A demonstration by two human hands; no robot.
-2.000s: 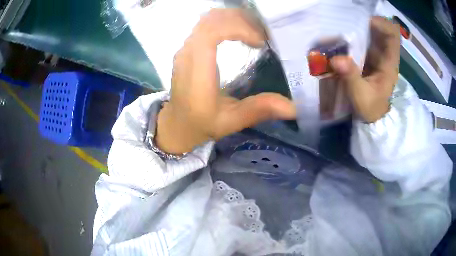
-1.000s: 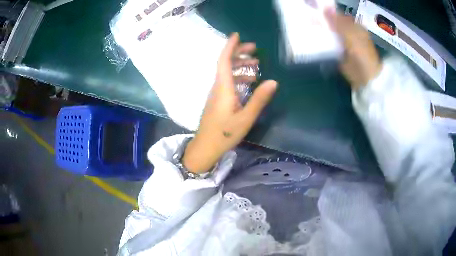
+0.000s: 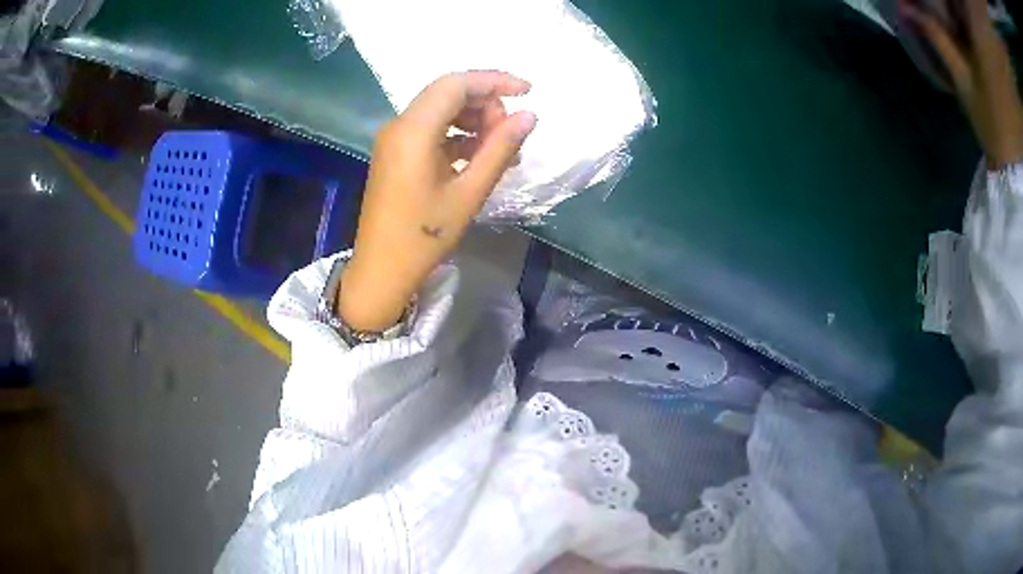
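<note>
A thick glossy whitish stack of bags (image 3: 572,107) lies at the top centre, with crinkled clear film at its rounded near end. My left hand (image 3: 443,185) is over the stack's left side, with fingers curled, a gap between thumb and fingertips, and nothing visible in it. My right hand (image 3: 974,73) is far off at the top right corner, partly cut off by the picture's edge. A pale, shiny thing (image 3: 925,39) is beside its fingers; whether it is held cannot be told.
The green work surface (image 3: 763,168) runs diagonally, its edge in front of me. A small white box end with a clear tab (image 3: 940,283) shows beside my right sleeve. A blue plastic stool (image 3: 213,213) stands on the grey floor at left, by a yellow line. Crinkled film lies top left.
My right hand has moved far right, and the white box it held no longer shows clearly. The view has shifted right. My left hand's fingers are more curled, over the stack.
</note>
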